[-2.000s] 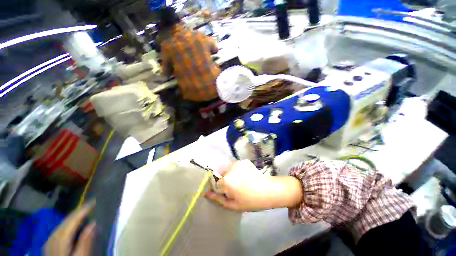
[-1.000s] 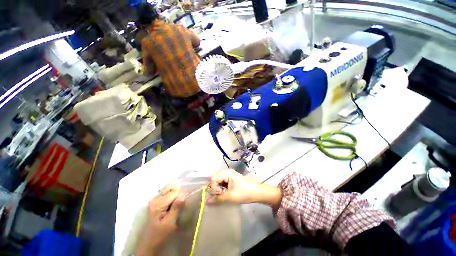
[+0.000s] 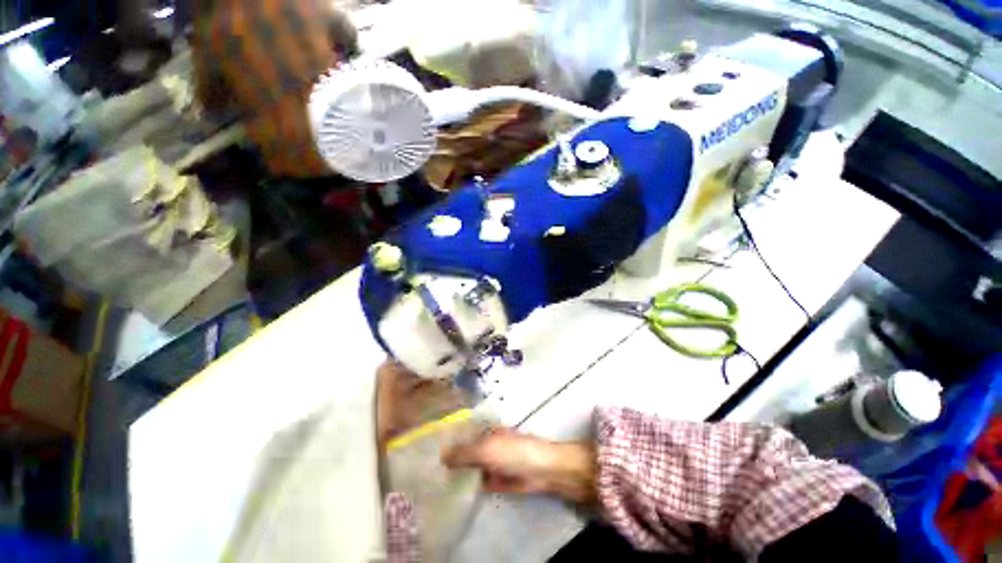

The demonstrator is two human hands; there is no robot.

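Observation:
The beige piece (image 3: 429, 484) lies on the white table below the machine head, with its short yellow edge strip (image 3: 431, 428) near the needle area (image 3: 481, 363). My right hand (image 3: 522, 462) pinches the piece at its right side, just right of the strip. My left hand (image 3: 415, 398) is blurred, just under the machine head at the far side of the strip. It is partly covered by the piece, and its fingertips cannot be made out. A plaid cuff shows lower down. The sewing machine (image 3: 527, 236) has a blue cover.
Green-handled scissors (image 3: 692, 320) lie right of the needle. A clip-on fan (image 3: 376, 121) stands behind the machine. A flask (image 3: 879, 407) and a blue crate (image 3: 961, 440) with red plastic are at the right. A person in an orange shirt (image 3: 264, 83) is at the back left.
Both hands have brought the strip end close beneath the machine head, and the strip now lies more crosswise. The view has moved closer. The left hand has gone from the piece's left side to under the head.

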